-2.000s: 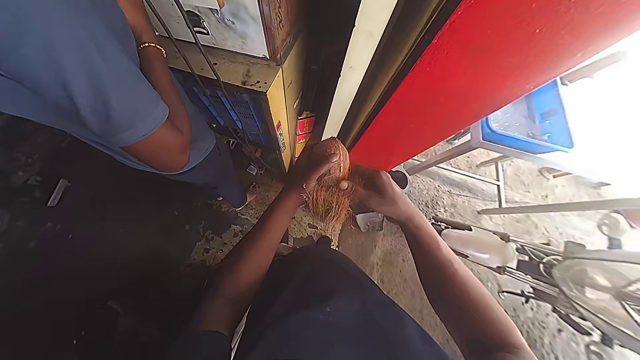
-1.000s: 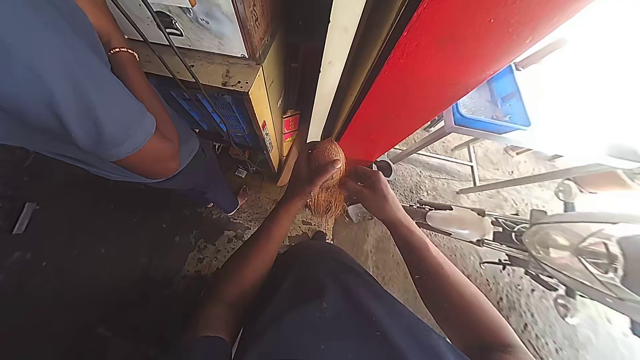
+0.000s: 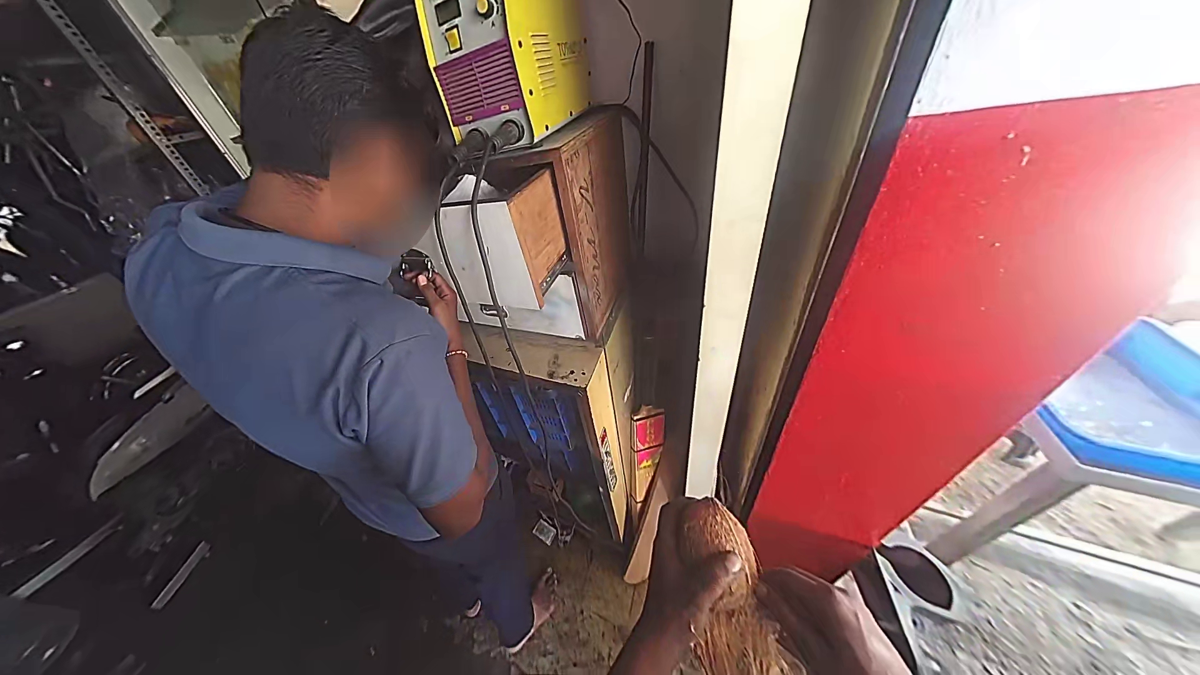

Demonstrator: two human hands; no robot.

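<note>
A brown coconut with long husk fibres (image 3: 720, 536) is at the bottom, right of centre. My left hand (image 3: 682, 579) is closed around its left side, with the thumb across the front. Against the fibres on the right lies my right hand (image 3: 817, 614), its fingers bent; whether they pinch the fibres is hard to tell. The lower fibres run out of view at the bottom edge.
A person in a blue shirt (image 3: 328, 347) stands at the left, holding a small dark object. Beside them a yellow welding machine (image 3: 553, 66) sits on a wooden drawer cabinet (image 3: 595, 225) with hanging cables. A red wall (image 3: 956, 328) and blue tray (image 3: 1116, 403) are at the right.
The view has tilted up strongly, bringing the person's head and the welding machine into sight. Both hands remain at the coconut.
</note>
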